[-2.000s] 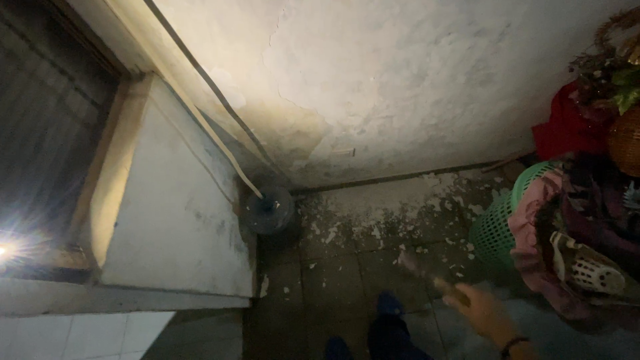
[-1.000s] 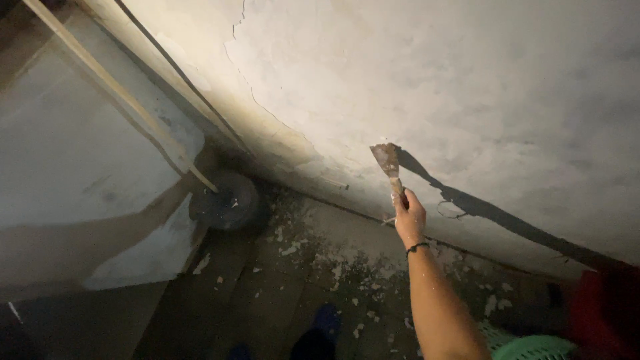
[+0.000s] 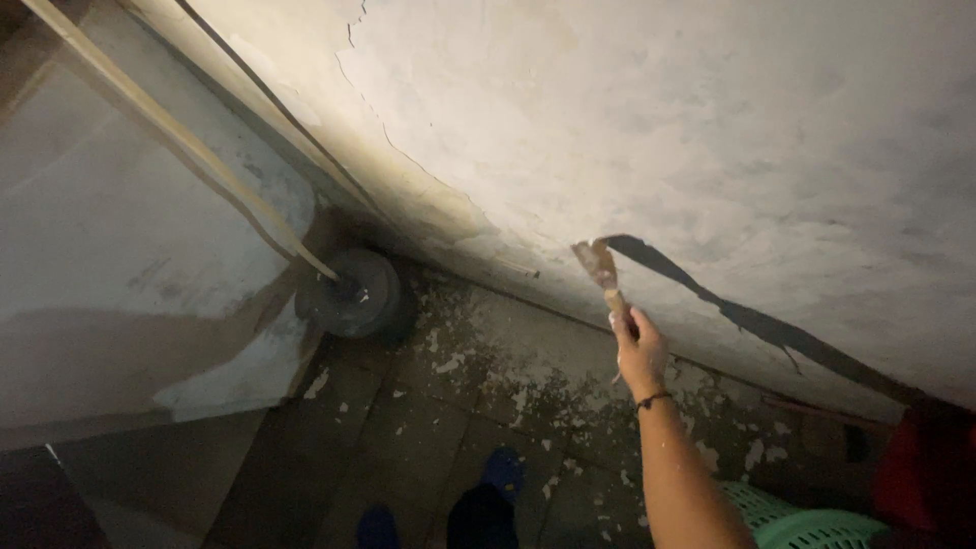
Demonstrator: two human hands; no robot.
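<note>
My right hand (image 3: 640,347), with a dark band at the wrist, is closed around the wooden handle of a putty knife (image 3: 598,263). The knife's broad blade, stained brown and flecked with white, points up and lies at the lower part of the plaster wall (image 3: 648,152). Whether the edge touches the wall cannot be told. A dark shadow of arm and tool falls on the wall to the right. A thin crack runs down the wall on the left, beside yellowish plaster. My left hand is out of view.
A large plastic water bottle (image 3: 354,301) stands in the corner, with a pale pole or pipe (image 3: 191,141) reaching its top. Paint flakes litter the tiled floor (image 3: 427,427) around my blue-shod feet. At the lower right are a green plastic basket (image 3: 816,526) and red cloth (image 3: 923,473).
My right hand has risen from low over the floor to the wall with the putty knife. Since one second ago the hand has hardly moved. The view has swung toward the wall.
</note>
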